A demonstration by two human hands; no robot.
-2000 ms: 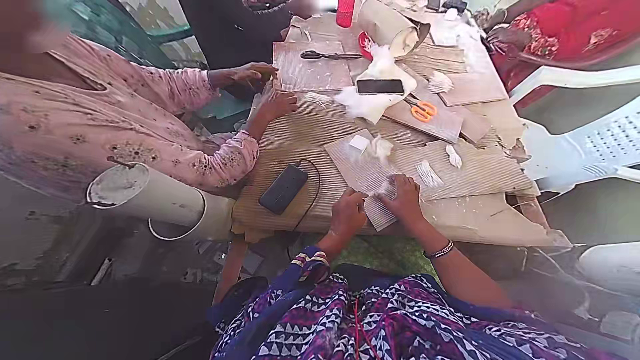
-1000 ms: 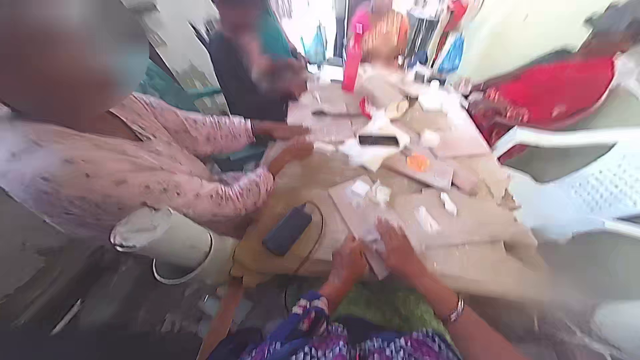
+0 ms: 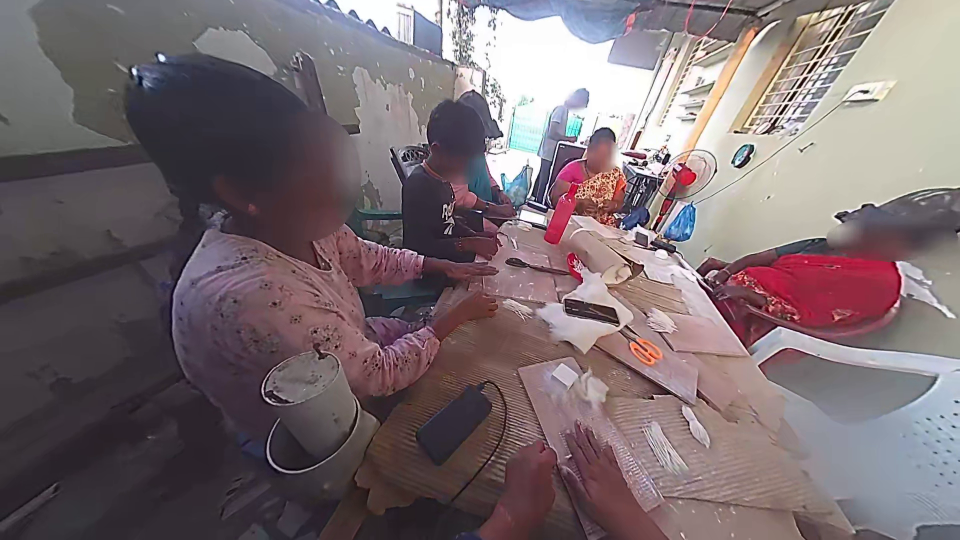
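My right hand [image 3: 598,472] lies flat, fingers extended, on a pale rectangular board [image 3: 546,409] at the near edge of the table. Close to its left, my left hand [image 3: 531,480] is curled at the board's edge; whether anything is between its fingers cannot be told. On the board beyond my fingers sit a tuft of white cotton [image 3: 589,388] and a small white block [image 3: 565,375]. Right of the board lie a bundle of thin white cotton wicks [image 3: 664,448] and a smaller white bundle [image 3: 695,427].
A black power bank [image 3: 454,424] with a cable lies left of the board. Farther off are orange-handled scissors [image 3: 645,351], a phone [image 3: 591,311] on white cloth and a red bottle [image 3: 561,215]. People sit around the table; a white plastic chair [image 3: 862,360] stands at right.
The view has tilted up and now takes in the far end and the walls. My right hand's fingers lie flatter and straighter on the board than two seconds ago.
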